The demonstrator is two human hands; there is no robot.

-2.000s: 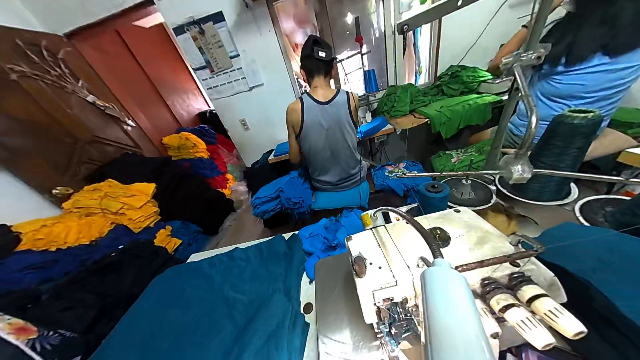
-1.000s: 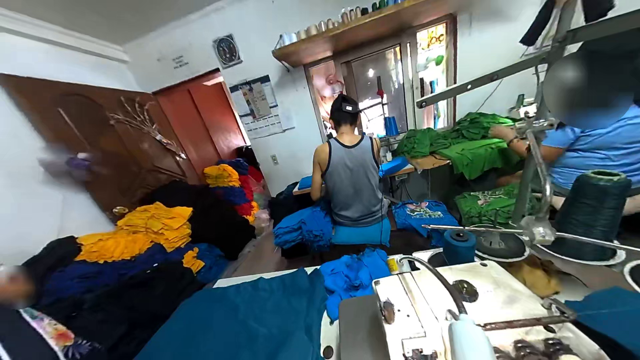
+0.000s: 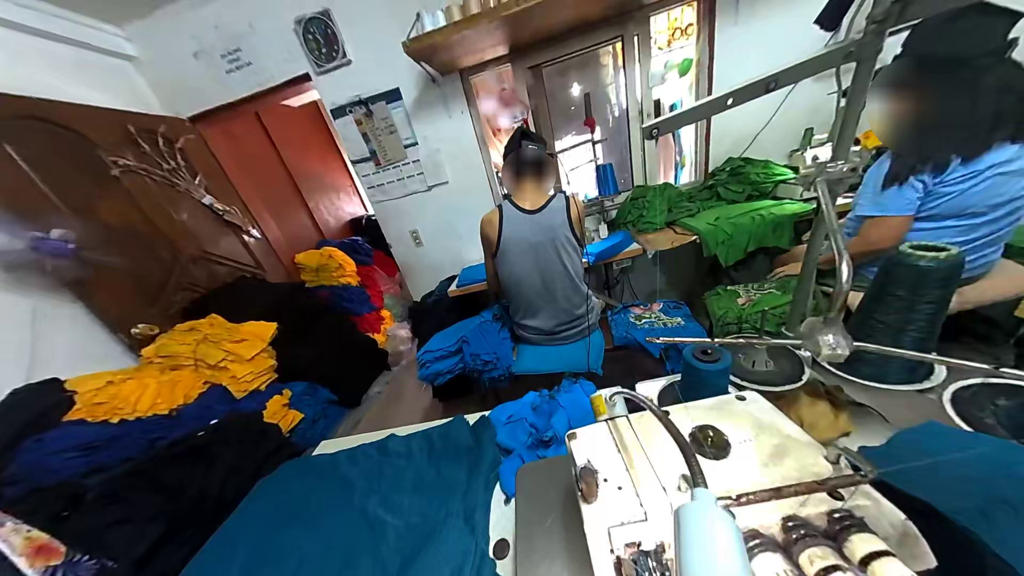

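Neither my left hand nor my right hand shows in the head view. An industrial sewing machine (image 3: 752, 456) with a worn white body fills the lower right, its tension knobs (image 3: 848, 544) along the bottom edge. A light blue cylindrical part (image 3: 708, 532) with a dark hose stands in front of it. Flat teal fabric (image 3: 368, 504) lies on the table to the machine's left, and crumpled bright blue fabric (image 3: 544, 424) lies behind the metal plate (image 3: 544, 512). Beyond the machine are a blue thread cone (image 3: 706, 372) and a large dark green thread cone (image 3: 908, 300).
A person in a grey tank top (image 3: 540, 272) sits ahead, facing away; another in a blue shirt (image 3: 944, 200) sits at right by green fabric (image 3: 744, 224). Yellow fabric (image 3: 212, 352) and dark cloth (image 3: 160, 480) are piled at left. A metal thread stand (image 3: 832, 184) rises beyond the machine.
The view has tilted upward since the earliest frame, bringing the wall clock and shelf into sight. The person at right has an arm lower than a second ago, near the green fabric.
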